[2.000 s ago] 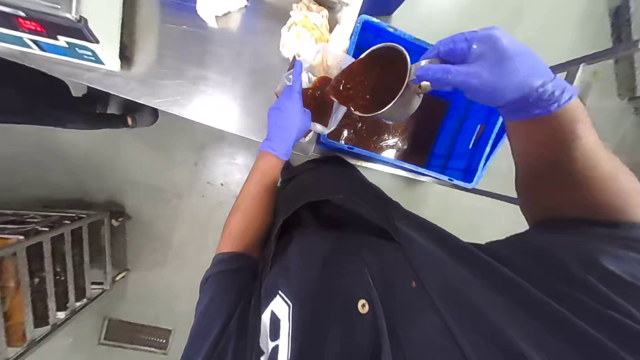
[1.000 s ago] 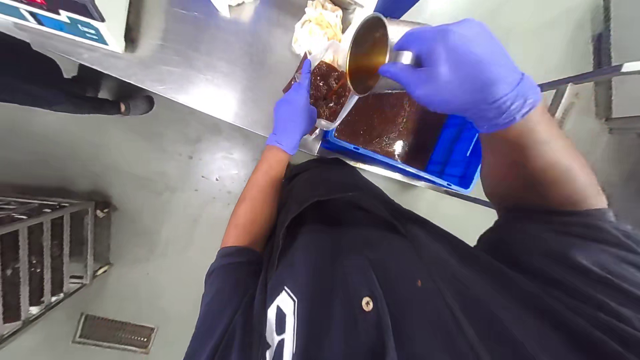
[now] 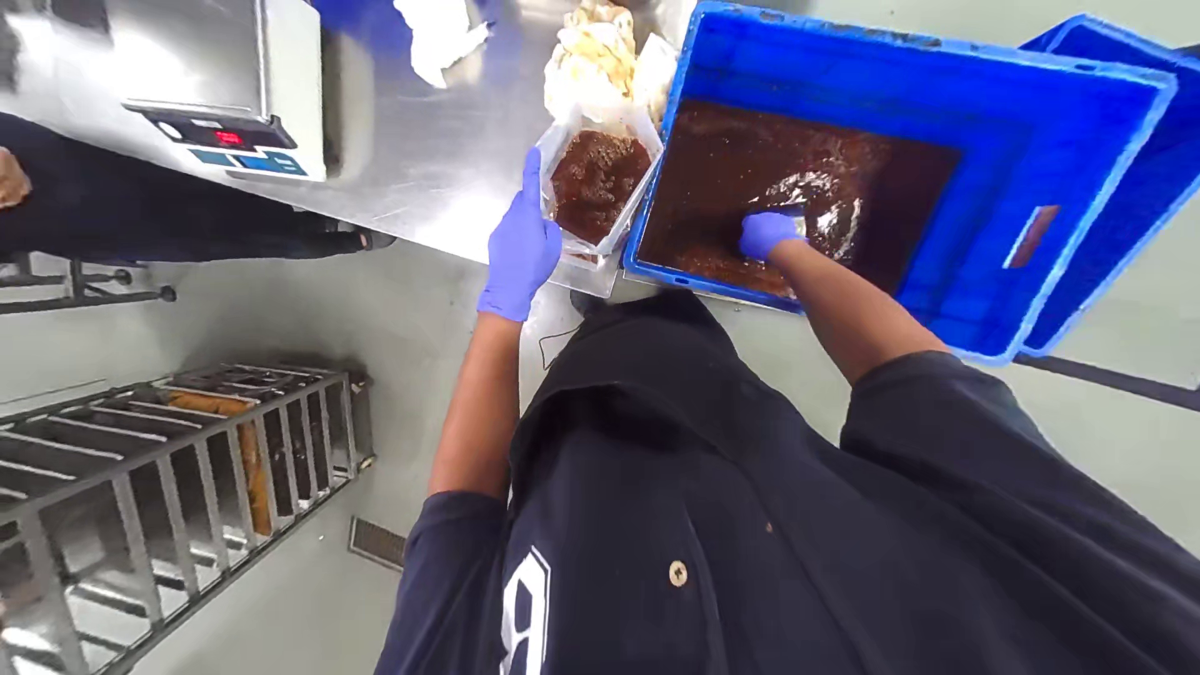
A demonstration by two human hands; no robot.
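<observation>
Dark brown sauce [image 3: 712, 187] lies in a large blue plastic crate [image 3: 1003, 216]. My gloved right hand [image 3: 771, 234] is down in the crate at the sauce's surface, closed round the handle of the metal jug [image 3: 797, 217], which is mostly sunk in the sauce. Left of the crate, a clear plastic bag [image 3: 614, 239] holds brown sauce [image 3: 598, 183] and stands open in a container at the table's edge. My gloved left hand [image 3: 523, 246] holds the left side of the bag's rim, index finger extended along it. Behind the bag is a crumpled heap of plastic [image 3: 591, 61].
A digital scale [image 3: 234, 150] stands on the steel table [image 3: 412, 169], with a white crumpled piece [image 3: 439, 39] nearby. Another blue crate [image 3: 1139, 178] is at the right. A person in dark clothing [image 3: 169, 202] is at the left, above a metal rack [image 3: 187, 469].
The metal jug, tipped over the bag in the earlier frames, is now down in the crate's sauce with my right hand. My left hand has stayed at the bag. The view has shifted.
</observation>
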